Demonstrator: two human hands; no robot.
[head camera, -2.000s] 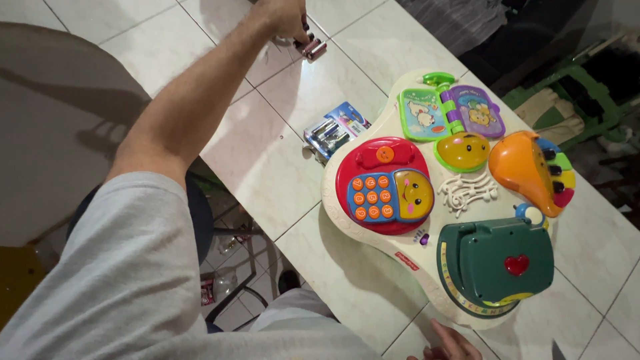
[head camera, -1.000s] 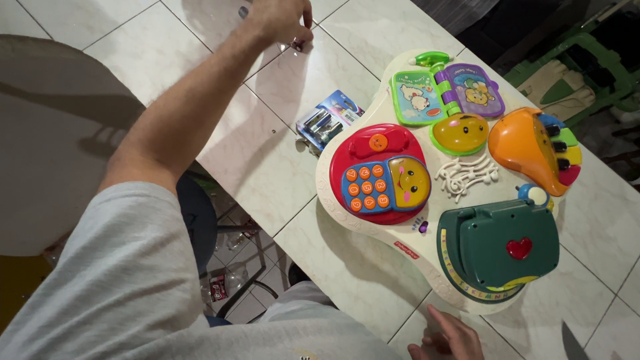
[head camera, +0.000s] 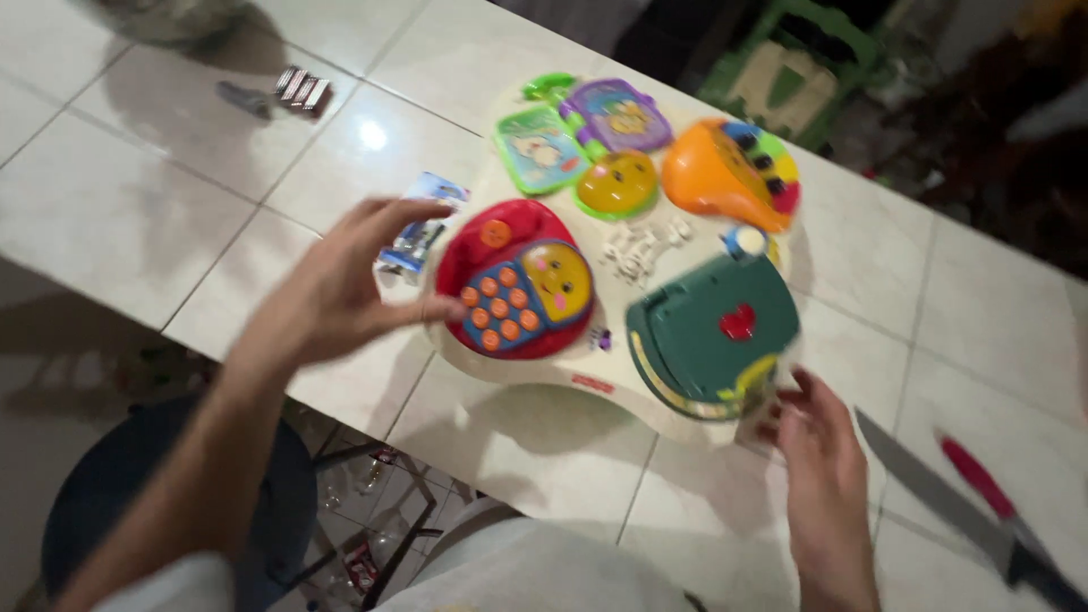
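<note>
A Fisher-Price activity toy table top (head camera: 501, 374) lies on the tiled surface. It carries a red toy phone (head camera: 514, 276) with orange buttons, a green-and-purple book (head camera: 616, 115), an orange toy piano (head camera: 714, 170) and a dark green lidded piece (head camera: 714, 323) with a red heart. My left hand (head camera: 340, 289), blurred, is spread at the phone's left side, empty; whether it touches is unclear. My right hand (head camera: 816, 442) is at the toy's lower right corner, fingers apart and holding nothing. A blister pack (head camera: 416, 234), partly hidden, lies behind my left fingers.
A group of batteries (head camera: 303, 91) stands at the upper left beside a small grey item (head camera: 244, 99). A large knife (head camera: 935, 484) and a red-handled knife (head camera: 977, 476) lie at the lower right. A dark blue stool seat (head camera: 178, 501) is below the table edge.
My left hand has come back from the batteries at the upper left to the phone side of the toy. My right hand has moved up to the toy's lower right corner. The view has shifted.
</note>
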